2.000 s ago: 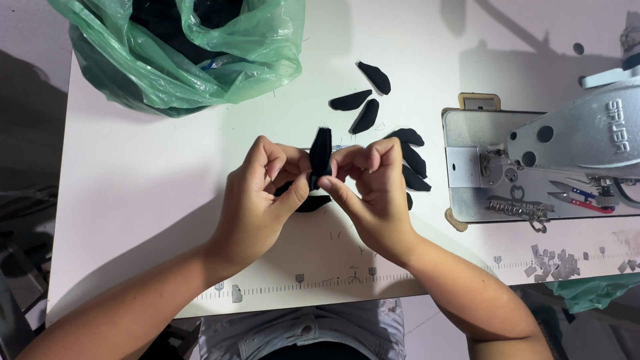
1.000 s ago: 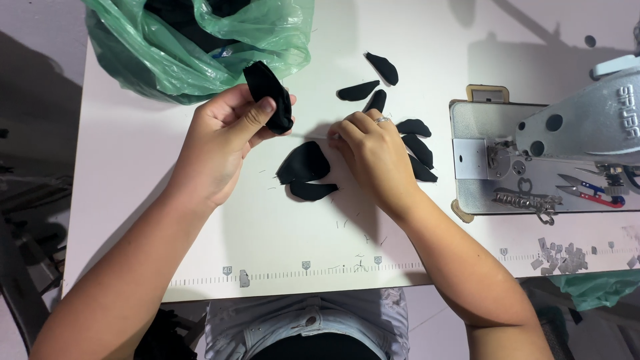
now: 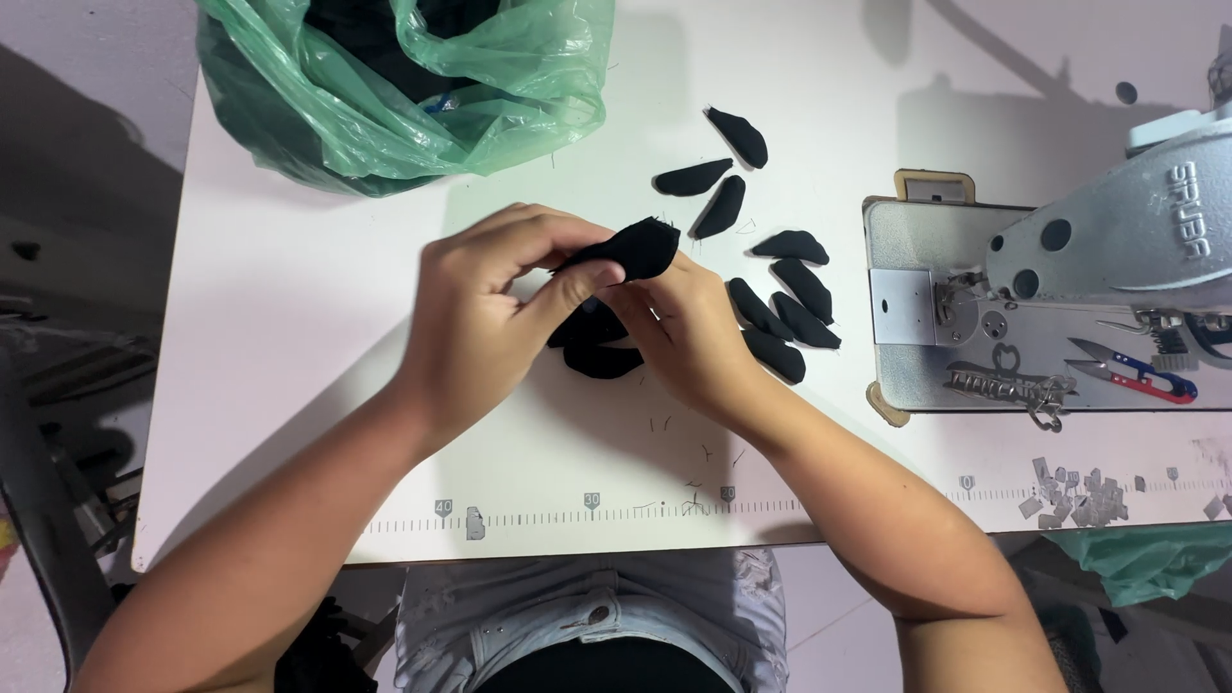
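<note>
Between thumb and fingers, my left hand (image 3: 496, 308) grips a black fabric piece (image 3: 640, 248) above the table. My right hand (image 3: 688, 332) is right beside it, its fingers curled under the piece and partly hidden, so whether it grips the fabric is unclear. Below the hands lie more black fabric pieces (image 3: 602, 362), partly covered by my fingers. To the right of my right hand, several small curved black pieces (image 3: 804, 289) lie in a loose group. Three others, one of them a leaf-shaped black piece (image 3: 695, 178), lie farther back.
A green plastic bag (image 3: 385, 144) with dark contents stands at the back left. At the right is a sewing machine (image 3: 1116, 221), with thread snips (image 3: 1136, 371) and a metal chain-like part (image 3: 1006, 385) on its bed. Small grey scraps (image 3: 1073, 496) lie near the table's front edge (image 3: 577, 558).
My left hand has moved right and my right hand has come off the table pieces, so both hands now meet around the black piece. One second ago they were apart.
</note>
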